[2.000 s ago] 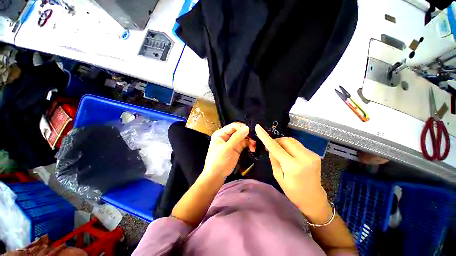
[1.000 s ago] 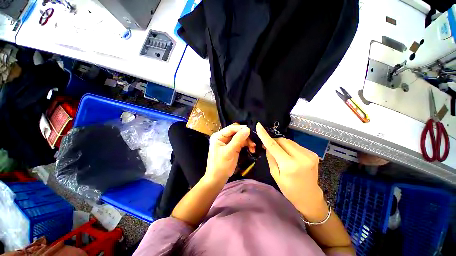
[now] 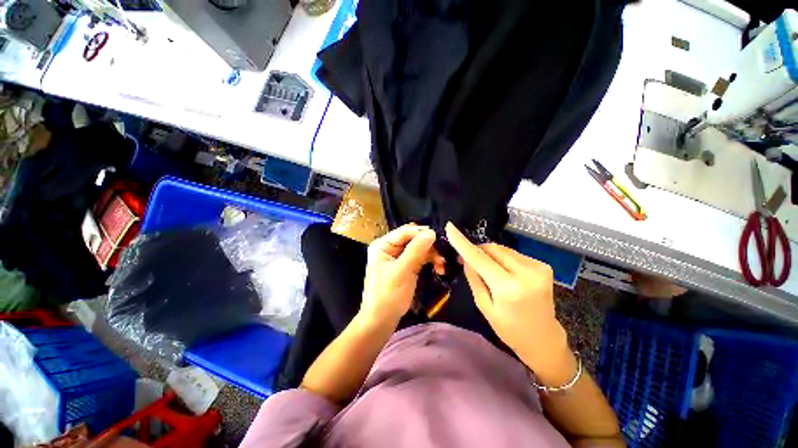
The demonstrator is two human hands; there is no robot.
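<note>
A large black garment (image 3: 472, 105) hangs from the white table down to the lap. My left hand (image 3: 395, 267) pinches its lower end between thumb and fingertips. My right hand (image 3: 516, 293) is close beside it, index finger extended at the same spot on the black cloth, its other fingers curled over the garment end. The fingertips nearly meet. What lies under the right fingers is hidden. A small yellow-orange thing (image 3: 438, 304) shows below the hands against the dark cloth. Thin pale thread ends (image 3: 480, 229) show at the garment's right edge.
Thread snips (image 3: 616, 189) and red-handled scissors (image 3: 765, 249) lie on the table at right, beside a sewing machine (image 3: 759, 87). A grey machine (image 3: 236, 26) stands at upper left. A blue crate (image 3: 241, 357) with plastic bags is at left; blue crates (image 3: 647, 350) are at lower right.
The view has shifted slightly, so the table and crates sit a little lower and further right at left. Both hands keep nearly the same pose at the garment end.
</note>
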